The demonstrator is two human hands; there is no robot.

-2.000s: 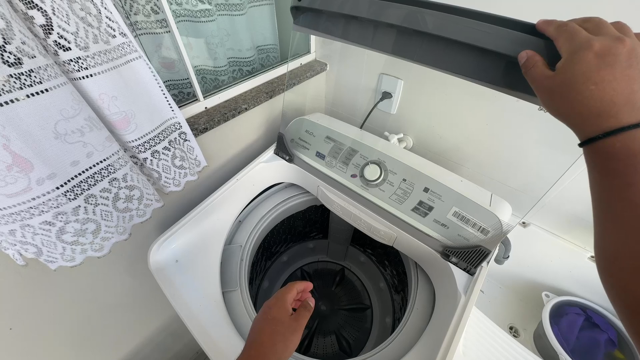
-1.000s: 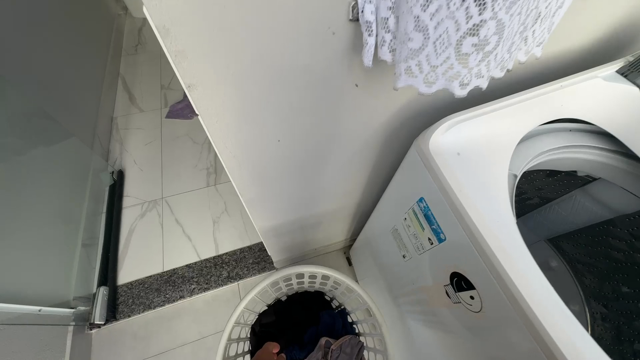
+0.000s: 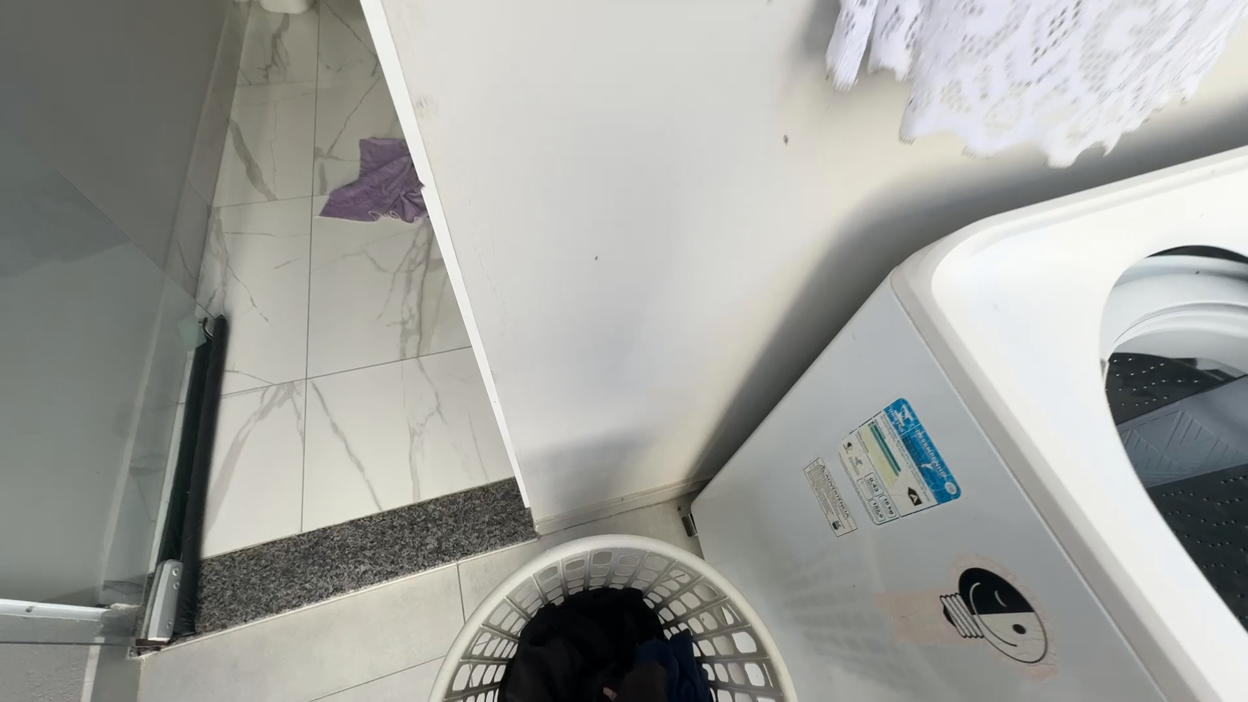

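Observation:
A white plastic laundry basket [image 3: 561, 554] stands on the floor at the bottom centre, with black clothes [image 3: 575, 634] and a dark blue garment [image 3: 687, 663] inside. Neither of my hands shows plainly. A small dim, pinkish patch among the clothes at the lower edge is too unclear to identify. To the right of the basket is the white top-loading washing machine [image 3: 780, 575]. Part of its drum [image 3: 1170, 380] is visible through the open top.
A purple cloth [image 3: 380, 185] lies on the marbled floor tiles beyond a dark granite threshold [image 3: 370, 546]. At left is a glass door panel [image 3: 78, 390] with a black strip [image 3: 200, 478]. A white lace curtain [image 3: 1033, 68] hangs at upper right beside the wall [image 3: 634, 263].
The view has swung from the machine's top to the basket and floor. Two seconds ago one hand held the raised lid and the other was over the drum; neither shows plainly now.

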